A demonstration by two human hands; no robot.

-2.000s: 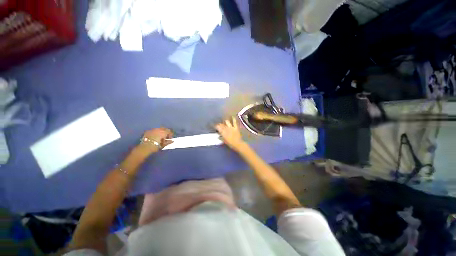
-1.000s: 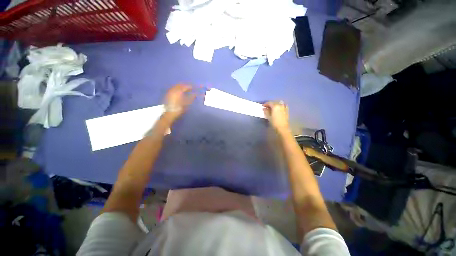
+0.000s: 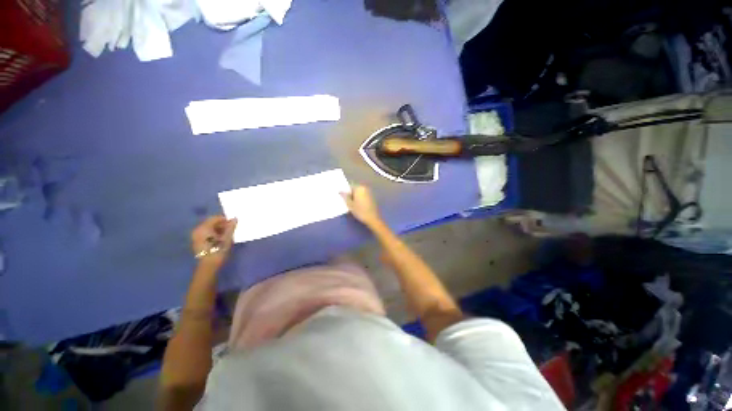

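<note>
A flat, unfolded white cut piece (image 3: 285,205) lies in front of me on the purple-blue ironing table (image 3: 120,185). My left hand (image 3: 213,237) holds its near left corner. My right hand (image 3: 359,204) holds its right edge. The folded white strips (image 3: 263,114) lie in a narrow pile beyond it. The steam iron (image 3: 408,152) rests on the table to the right of my right hand, its pointed end towards the left, and no hand is on it.
Loose white pieces (image 3: 148,24) and a light blue scrap (image 3: 246,54) lie at the far edge. A red basket (image 3: 30,48) is at far left. A brown pad (image 3: 405,8) is at the far right edge. The iron's dark hose (image 3: 554,138) runs off right.
The folded strip my hands were placing now lies on the far side. The flat white piece has moved from the left to in front of me, with both hands now on it.
</note>
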